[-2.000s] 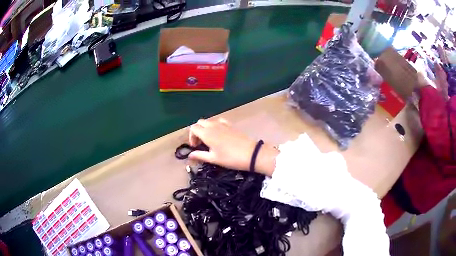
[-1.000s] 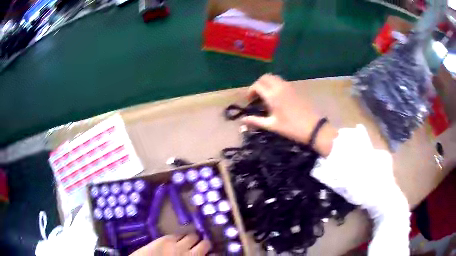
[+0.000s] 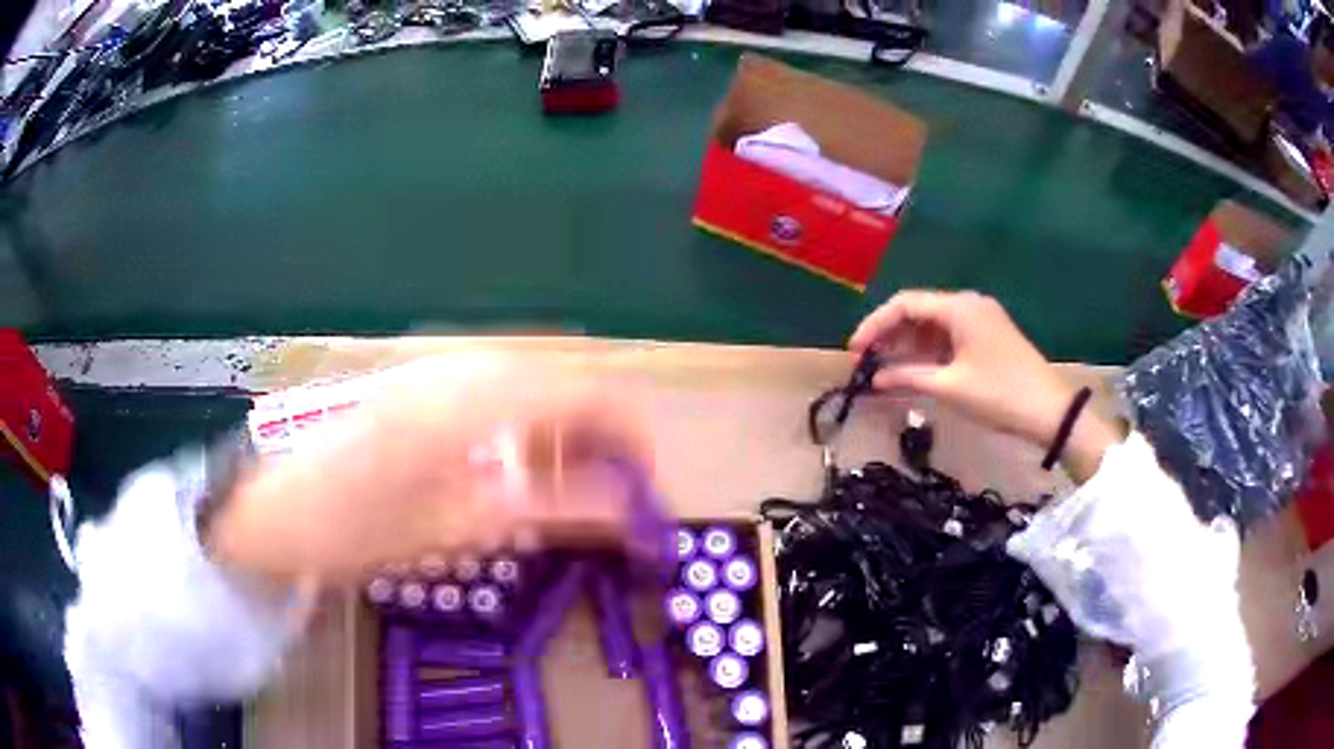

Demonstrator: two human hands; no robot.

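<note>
My right hand [image 3: 966,359] pinches a black USB cable [image 3: 844,407] above the cable heap [image 3: 914,622]. My left hand [image 3: 439,461] is blurred by motion over the back of the battery tray [image 3: 775,644]. A blurred purple battery [image 3: 638,515] shows at its fingers, and the hand seems to hold it. The tray holds upright cells at left and right and purple cells lying between them. A red retail box [image 3: 797,212] stands open on the green belt, with white contents inside.
A black-and-red device [image 3: 579,73] lies on the belt's far side. Another open red box [image 3: 1223,266] stands at right, near a clear bag of black cables [image 3: 1229,388]. A label sheet [image 3: 300,417] is partly hidden behind my left hand. Another red box [image 3: 32,410] is at the left edge.
My left hand has come into view, reached into the tray and risen with a purple battery. My right hand still holds the cable. The camera view has turned left, so the scene sits further right.
</note>
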